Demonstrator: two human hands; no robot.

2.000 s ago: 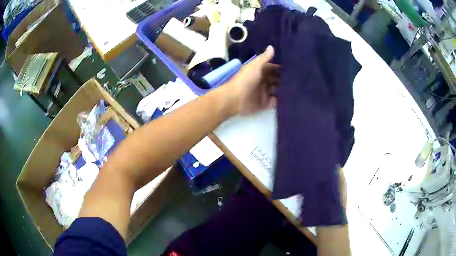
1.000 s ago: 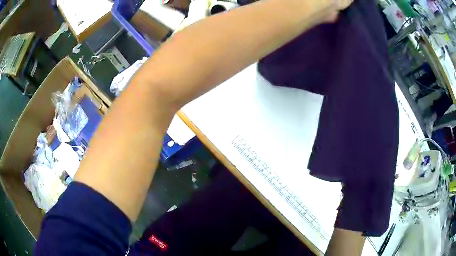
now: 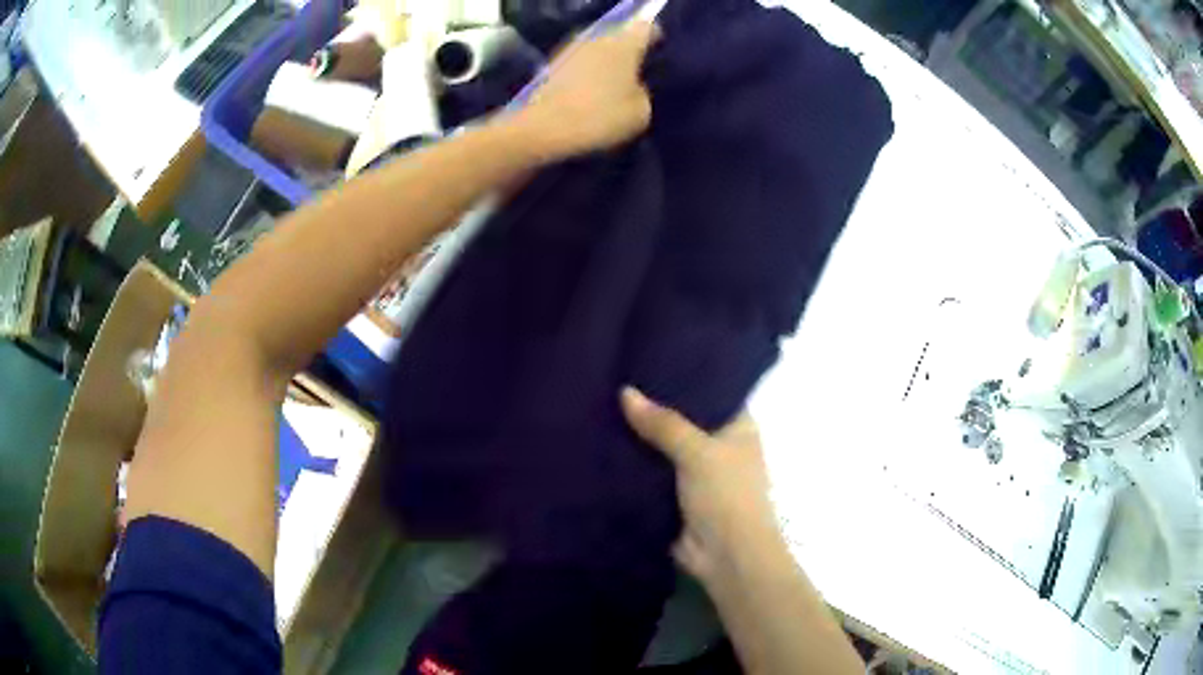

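A long dark navy fabric panel (image 3: 528, 356) hangs over the table's near edge towards my lap, blurred at its left side. More dark cloth (image 3: 778, 145) lies on the white table behind and beside it. My left hand (image 3: 607, 86) grips the panel's upper end beside the bin; its fingertips are partly hidden. My right hand (image 3: 706, 481) holds the cloth lower down, thumb on top and fingers hidden beneath.
The white sewing machine (image 3: 1102, 343) stands at the right, with dark thin tools (image 3: 1059, 547) near it. A purple-blue bin (image 3: 244, 152) with thread cones (image 3: 462, 56) is at the upper left. An open cardboard box (image 3: 79, 462) sits on the floor left.
The cloth has moved left from near the machine to the table's near edge and lap. My left hand has come back left and down. My right hand has moved up and left into clearer view.
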